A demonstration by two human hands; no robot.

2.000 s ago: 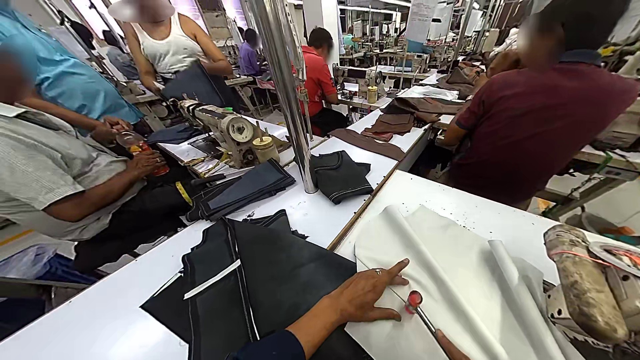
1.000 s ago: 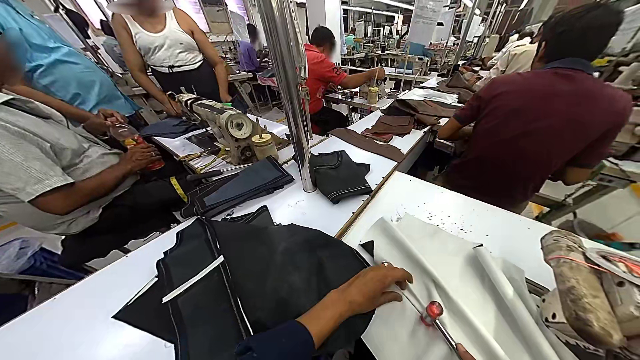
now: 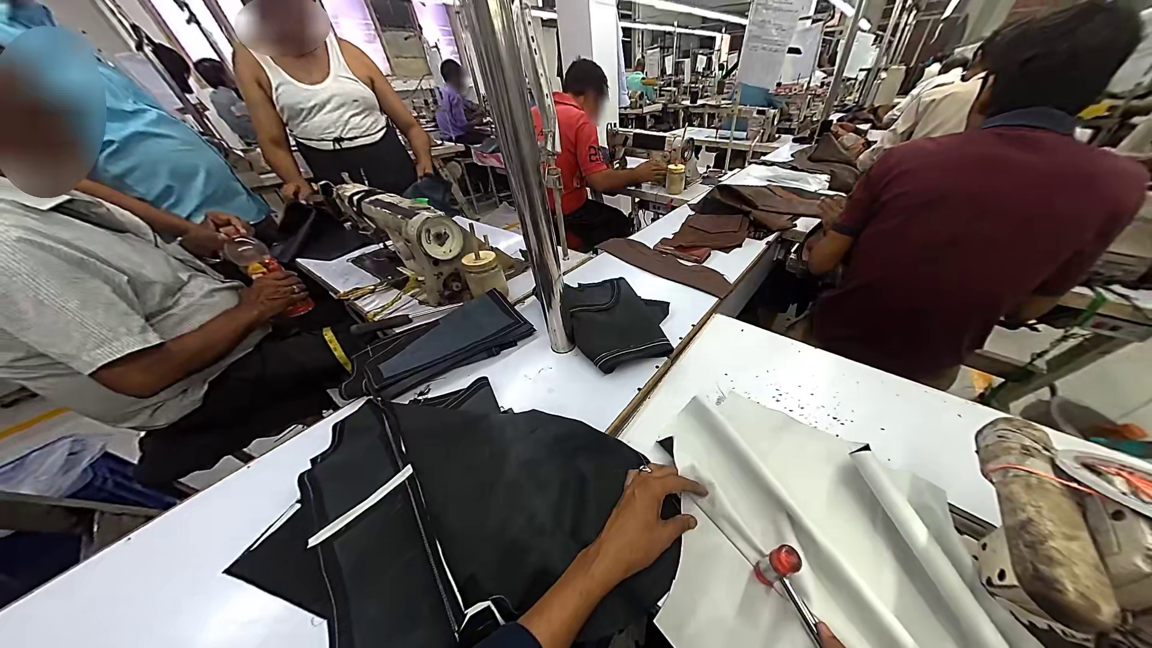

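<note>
My left hand [image 3: 643,522] lies palm down on the right edge of a black sheet of material [image 3: 531,486], its fingers spread towards the white sheets [image 3: 729,621]. Pale strips and stitched seams run across the black pieces to its left. Only the fingertips of my right hand [image 3: 830,637] show at the bottom edge, closed on the metal shaft of a red-headed tool [image 3: 781,562], possibly a hammer. The tool's head is over the white sheets, right of my left hand.
A metal post [image 3: 526,198] rises from the table beside folded black pieces [image 3: 616,324]. A sewing machine [image 3: 423,234] stands beyond, and a machine part [image 3: 1044,522] is at right. Several people work around; one at left holds a bottle [image 3: 270,274].
The black sheet's right part has changed shape and now has a rounded edge beneath my left hand. The red-headed tool has shifted slightly right. A co-worker's dark cloth has been lowered behind the sewing machine.
</note>
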